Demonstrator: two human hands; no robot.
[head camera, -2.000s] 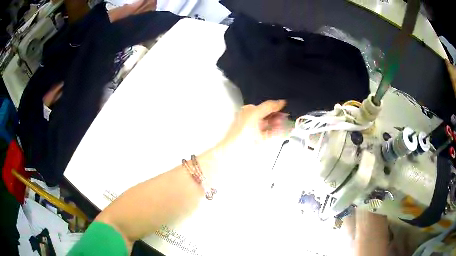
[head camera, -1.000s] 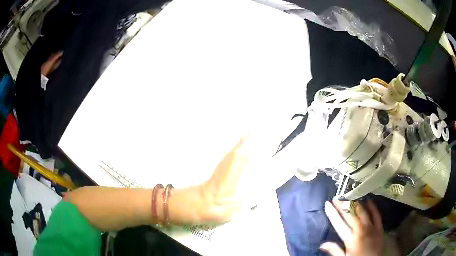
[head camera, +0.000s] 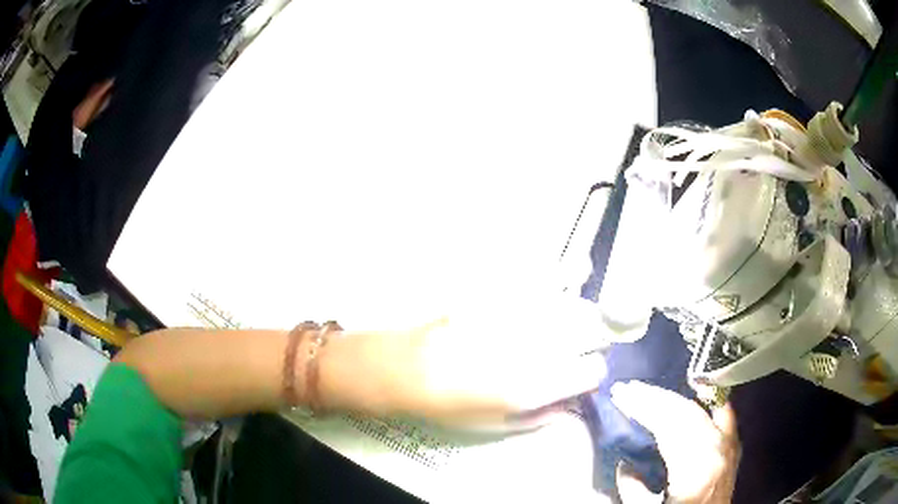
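Observation:
A navy garment piece (head camera: 645, 356) lies under the cream-white sewing machine head (head camera: 753, 246), blue where the lamp lights it. My left hand (head camera: 522, 369) reaches across the white table, its fingertips at the cloth's left edge; glare washes it out, so its grip is unclear. My right hand (head camera: 684, 438) is bent over the cloth just below the presser foot area (head camera: 707, 359), with folded cloth between its fingers and thumb. The needle itself cannot be made out.
The white table (head camera: 394, 177) has printed ruler marks along its near edge. Dark cloth (head camera: 729, 84) lies behind the machine head, near a clear plastic bag (head camera: 738, 25). Dark garments (head camera: 118, 167) and another person's hand (head camera: 94, 103) are at left. A yellow rod (head camera: 74, 310) shows at lower left.
The dark garment has moved from the far table towards and under the machine head. My left hand has come down and right to the cloth. My right hand has curled over the cloth.

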